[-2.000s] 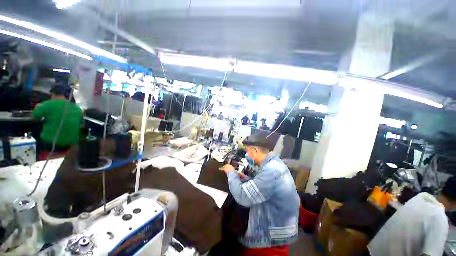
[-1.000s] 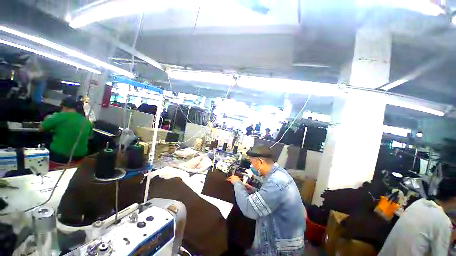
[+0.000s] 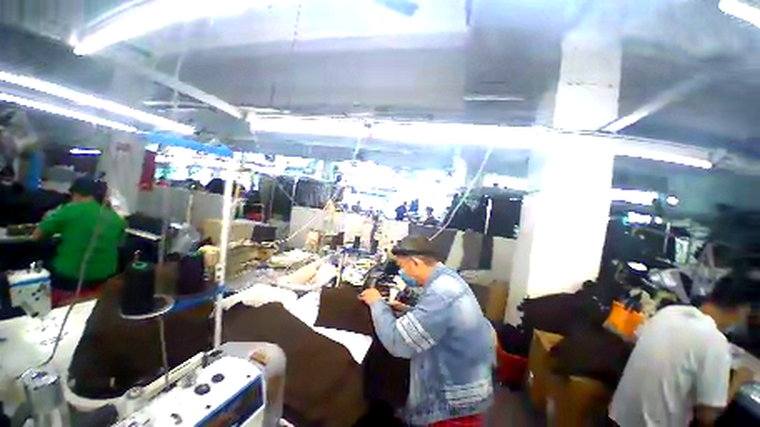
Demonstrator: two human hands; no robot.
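Note:
Neither of my hands is in the picture. The white head of an industrial lockstitch sewing machine, with a blue stripe and round holes on top, lies nearest at the lower left, cut off by the bottom edge. Its needle area is out of view. Black thread cones stand on a round holder behind it, beside a white upright pole. A large dark brown or black fabric spreads over the table behind the machine.
A person in a denim jacket works at dark cloth ahead. A person in green is at the left, one in a white shirt at the right. Cardboard boxes, dark fabric piles and a white pillar stand right of centre.
The view has shifted, so the machine head and thread cones sit lower than two seconds ago. The person in the white shirt is more upright and further into view.

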